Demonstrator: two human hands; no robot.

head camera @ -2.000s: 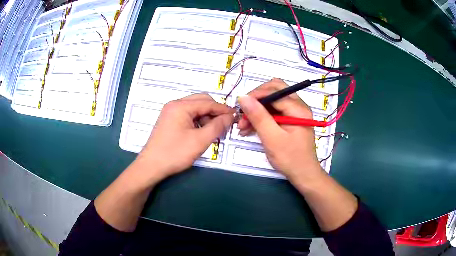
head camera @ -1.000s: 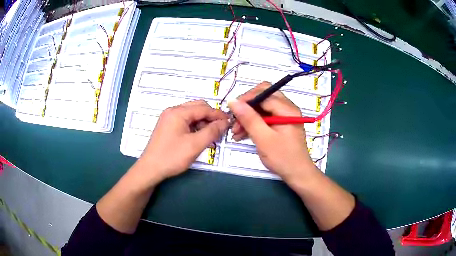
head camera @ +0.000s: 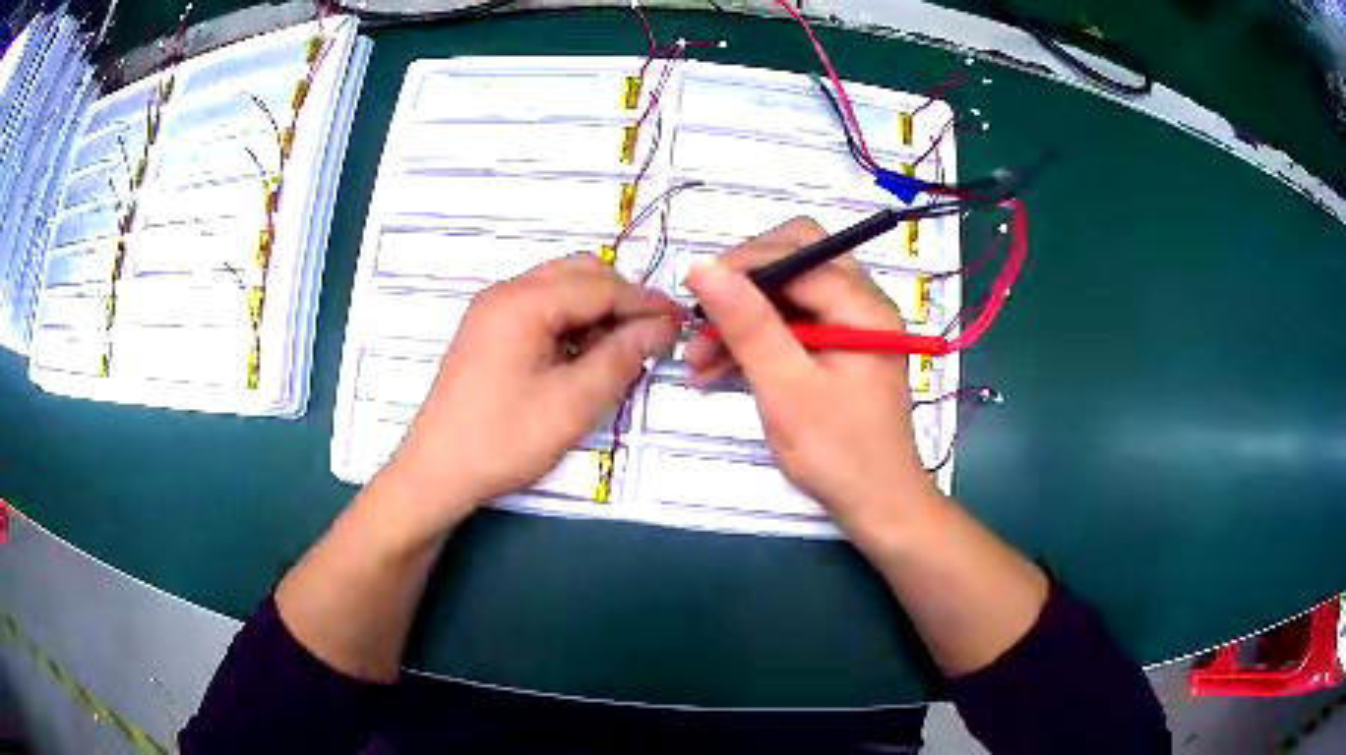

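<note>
My right hand (head camera: pixel 809 387) holds the black test probe (head camera: pixel 827 248) and the red test probe (head camera: pixel 868 341) together, their tips pointing left toward my left fingertips. My left hand (head camera: pixel 539 376) pinches a tiny lead connector (head camera: pixel 684 328) close to the probe tips; it is mostly hidden by the fingers, so contact is unclear. Both hands are over the middle of the white battery tray (head camera: pixel 347 421). Flat silvery-white pouch cells (head camera: pixel 495 143) lie in its slots, with yellow tape (head camera: pixel 602 475) at their wired ends.
A stack of similar trays (head camera: pixel 303 317) stands at the left on the green mat (head camera: pixel 1151 443). Probe cables with a blue band (head camera: pixel 898 186) run over the tray's back right. A black cord (head camera: pixel 1085 67) lies at the back. A red plastic object (head camera: pixel 1269 656) is at bottom right.
The trays have shifted slightly left in the view. My left fingers have moved slightly at the connector, and a thin lead now shows below them. Both hands keep their grips.
</note>
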